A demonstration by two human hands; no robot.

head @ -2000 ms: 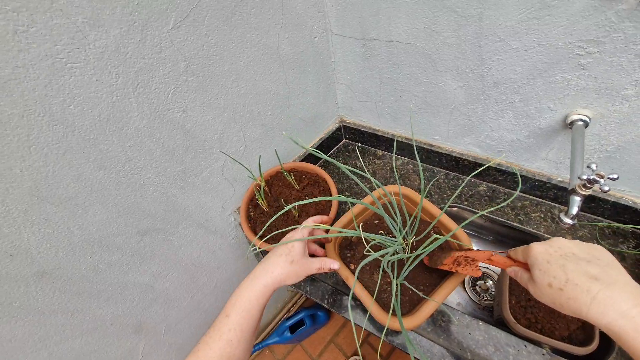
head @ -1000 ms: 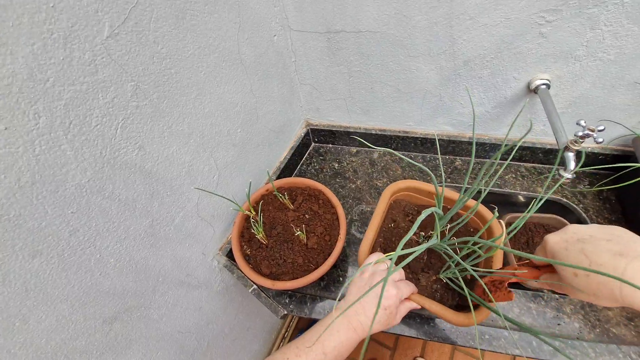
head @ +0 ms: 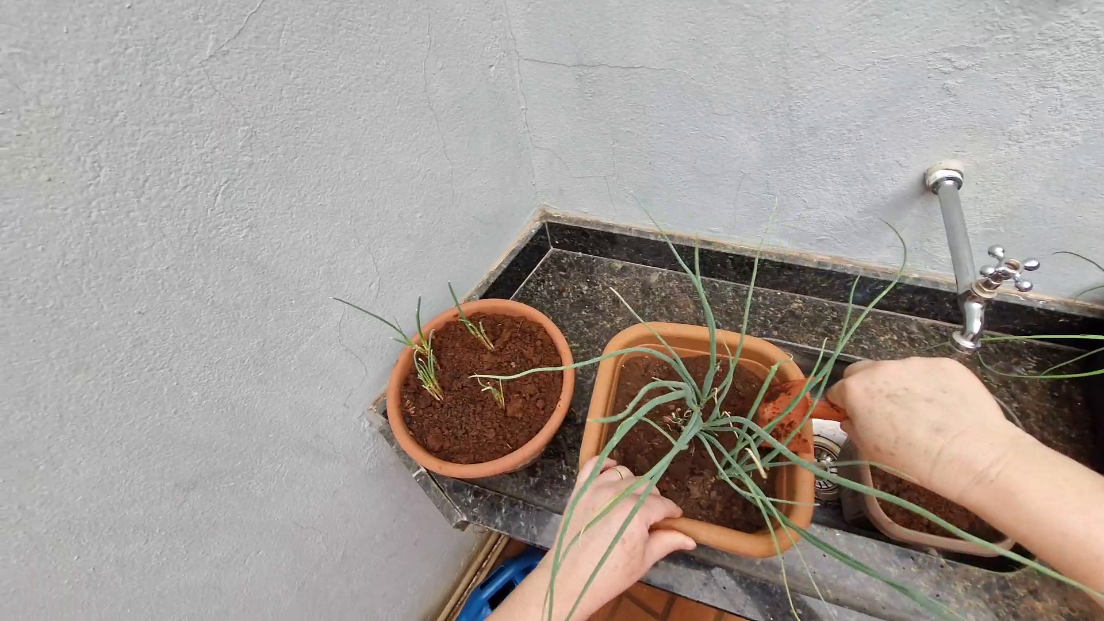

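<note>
My left hand [head: 623,517] grips the near-left rim of a square terracotta-coloured planter [head: 604,388], thumb over the edge. A leafy green onion or chive plant [head: 694,414] stands in the planter's dark soil, its long leaves arching over the rim and across both hands. My right hand [head: 923,418] holds an orange garden trowel [head: 787,414] by its handle; the soil-smeared blade lies over the planter's right side, partly behind leaves. To the left, a round terracotta-coloured pot [head: 397,414] holds reddish soil with several short green shoots [head: 427,366].
A dark granite counter [head: 595,297] meets grey walls at a corner. Right of the planter are a sink drain [head: 825,466], a tub of soil [head: 940,513] and a wall tap [head: 970,302]. More long leaves show at the right edge. A blue plastic object [head: 500,586] is below the counter.
The trowel blade, low at the planter's right rim one second ago, is now higher along that side, over the soil. My left hand stays on the rim. The view has shifted.
</note>
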